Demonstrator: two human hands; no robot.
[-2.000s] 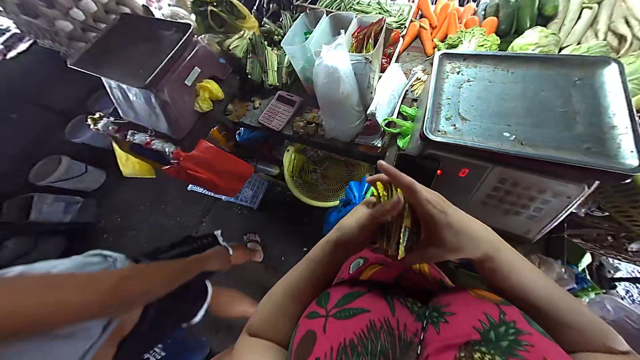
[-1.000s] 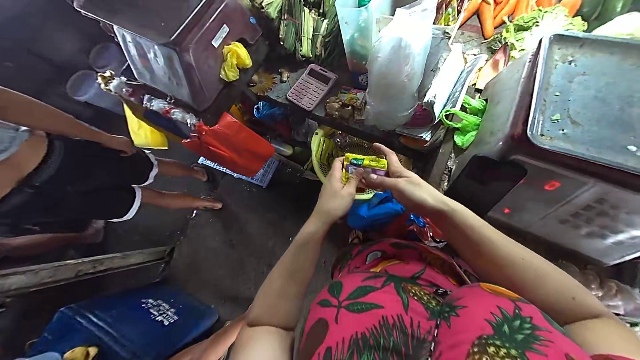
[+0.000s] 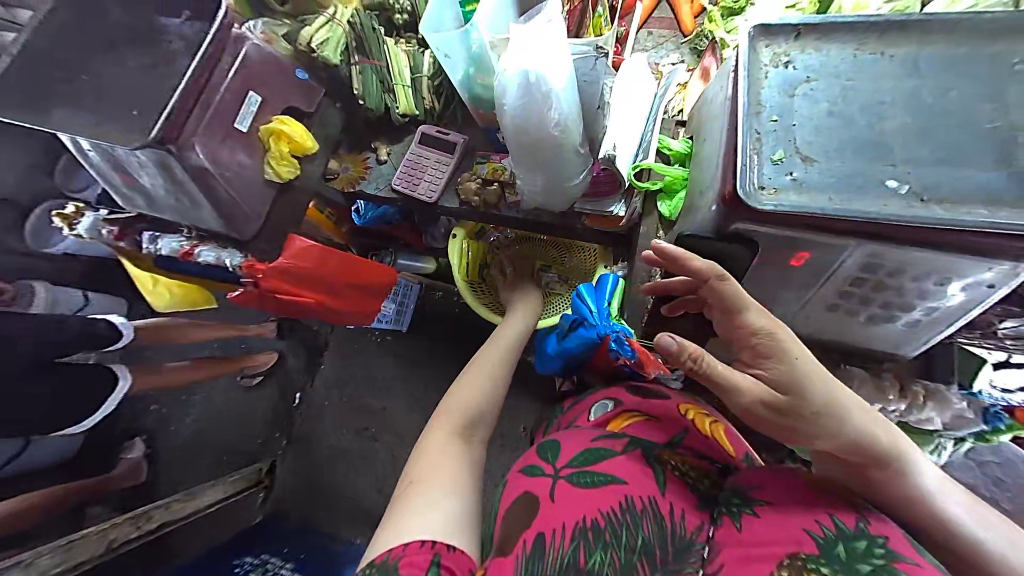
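My left hand (image 3: 516,280) reaches down into a yellow-green plastic basket (image 3: 462,276) under the counter's edge, among small packets; its fingers are partly hidden, and whether it grips anything is unclear. Raised in front of the digital weighing scale (image 3: 864,280), my right hand (image 3: 728,352) is empty with its fingers apart. Blue plastic bags (image 3: 576,332) hang between the basket and my right hand. Above the basket, a pink calculator (image 3: 430,163), ginger (image 3: 480,190) and a filled white plastic bag (image 3: 544,112) lie or stand on the counter.
A second scale (image 3: 232,128) with a yellow bag (image 3: 285,148) stands at the left. Red plastic bags (image 3: 320,280) hang below it. Green bags (image 3: 668,176) hang by the right scale's metal tray (image 3: 880,120). Other people's legs (image 3: 200,352) show at the far left.
My two hands were together on small yellow packets in front of my body. Now they are apart: the left has gone down into the basket, and the right is empty.
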